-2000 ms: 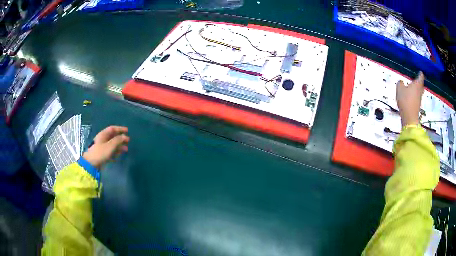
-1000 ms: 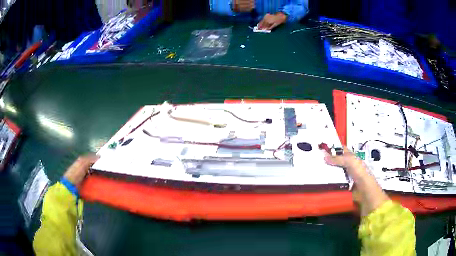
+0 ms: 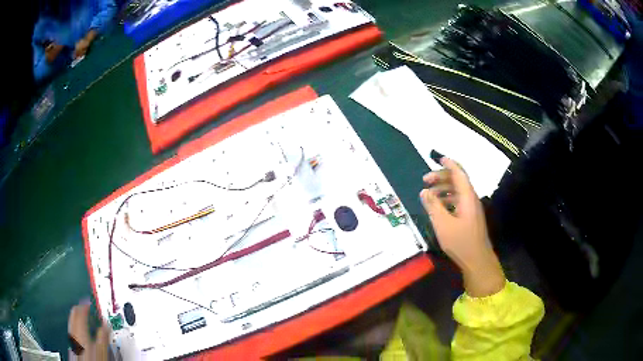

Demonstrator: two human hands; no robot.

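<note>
A white display back panel (image 3: 247,190) lies tilted in view on a red-orange foam pad (image 3: 331,310). A dark-red wire bundle (image 3: 240,252), a multicolour ribbon cable (image 3: 185,222) and thin dark wires lie across it. My right hand (image 3: 462,222) is off the panel's right edge, over the near end of a white sheet (image 3: 441,120), fingers curled but apart. Small black pieces, apparently tape, show at its fingertips. My left hand (image 3: 88,335) is blurred and partly cut off at the panel's lower left corner, with a dark patch on it; its grip is unclear.
A second panel (image 3: 247,46) on red-orange foam lies beyond. Black strips with yellow edges (image 3: 479,123) lie beside the white sheet, with a black cable pile (image 3: 515,56) behind. A blue tray (image 3: 158,17) and a person in blue (image 3: 70,28) are at the upper left.
The view has turned right. My right hand has let go of the panel's right side and moved to the white sheet. The near panel appears closer, with its wires more spread out.
</note>
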